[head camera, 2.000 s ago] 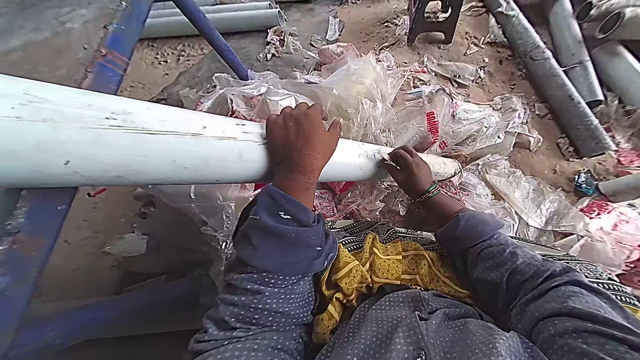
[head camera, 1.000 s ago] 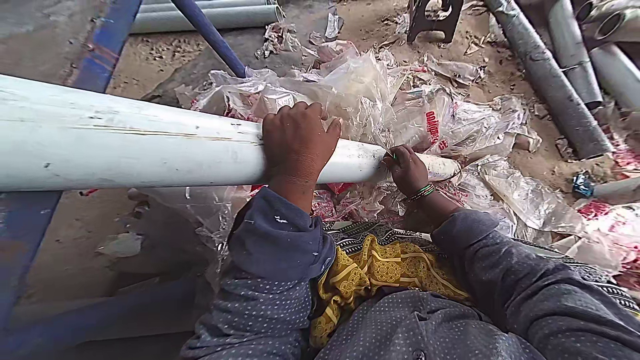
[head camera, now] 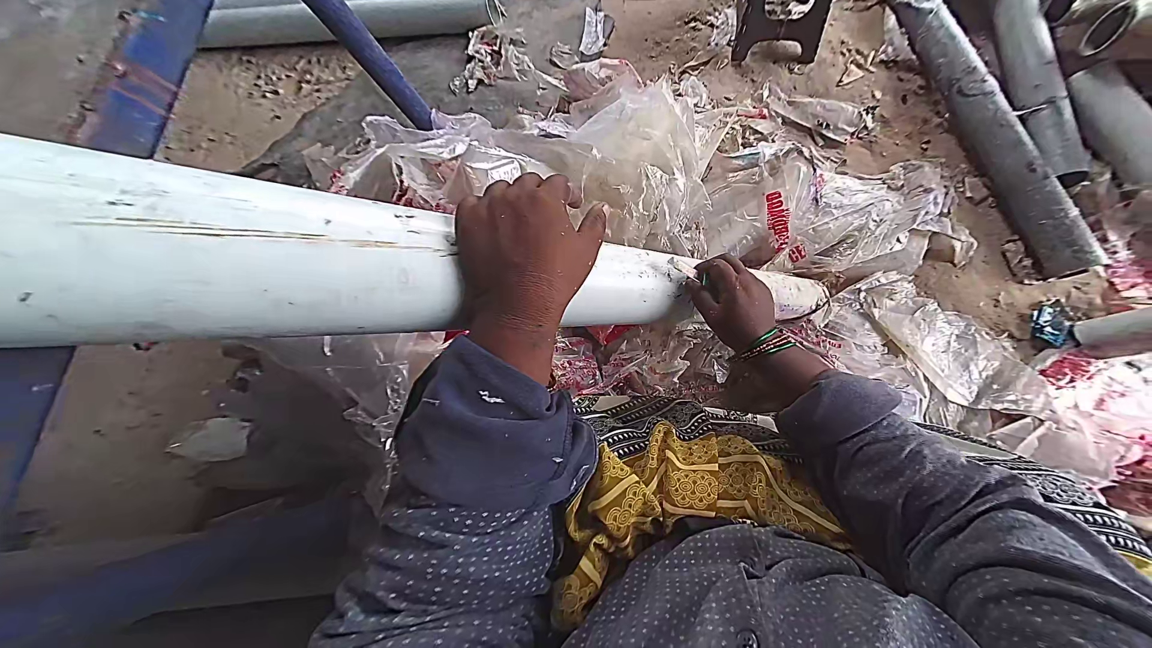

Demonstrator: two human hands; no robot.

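Observation:
A long white plastic pipe (head camera: 360,261) lies across the view from the left edge to right of the middle, with brown scratches along its upper side. My left hand (head camera: 526,247) rests over the top of the pipe, fingers curled on its far side. Nearer the pipe's right end, my right hand (head camera: 733,301), with bangles at the wrist, is closed on a small object at the pipe's surface. Only a small bit of that object shows between the fingers, and I cannot tell what it is. The pipe's right tip is stained.
Blue metal bars (head camera: 144,81) of a frame stand at the left, under the pipe. Crumpled clear plastic wrapping (head camera: 657,153) covers the ground ahead. Grey pipes (head camera: 999,135) lie at the upper right, another pipe (head camera: 360,20) at the upper left. A dark stool (head camera: 781,31) stands at the top.

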